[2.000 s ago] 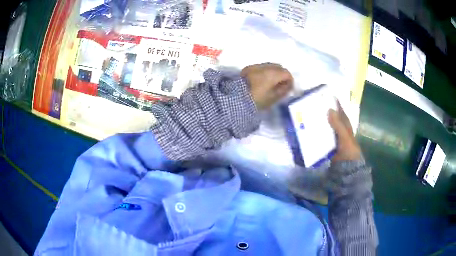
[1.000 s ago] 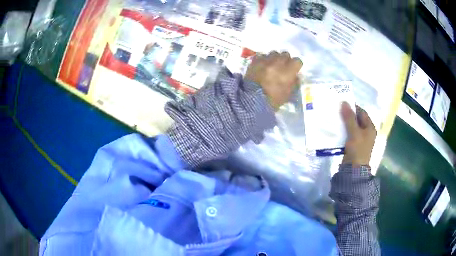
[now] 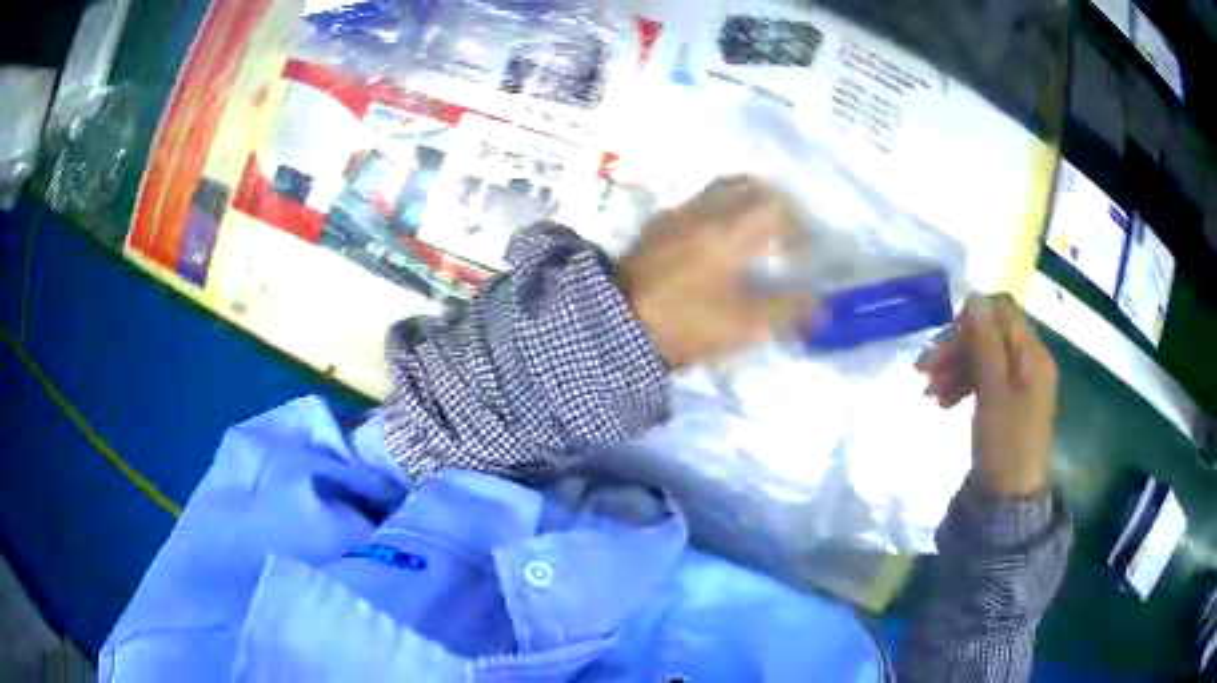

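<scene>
A product box (image 3: 881, 310) shows its dark blue side over a pile of shiny clear plastic bags (image 3: 761, 427). My left hand (image 3: 714, 274) is blurred, with its fingers on the left end of the box; whether film lies between them is unclear. My right hand (image 3: 994, 367) is just right of the box, with fingers bent and no thing visible in it. I cannot tell whether its fingertips touch the box or film.
The printed board (image 3: 280, 314) lies under the bags. Bagged boxes (image 3: 354, 20) are at its far left side. Loose white boxes (image 3: 1088, 220) lie past the metal rail (image 3: 1114, 350), and another box (image 3: 1148, 538) lies on the green surface at right.
The box has turned from its white face to its dark blue side. My left hand has moved down to its left end. My right hand has shifted right, off the white face.
</scene>
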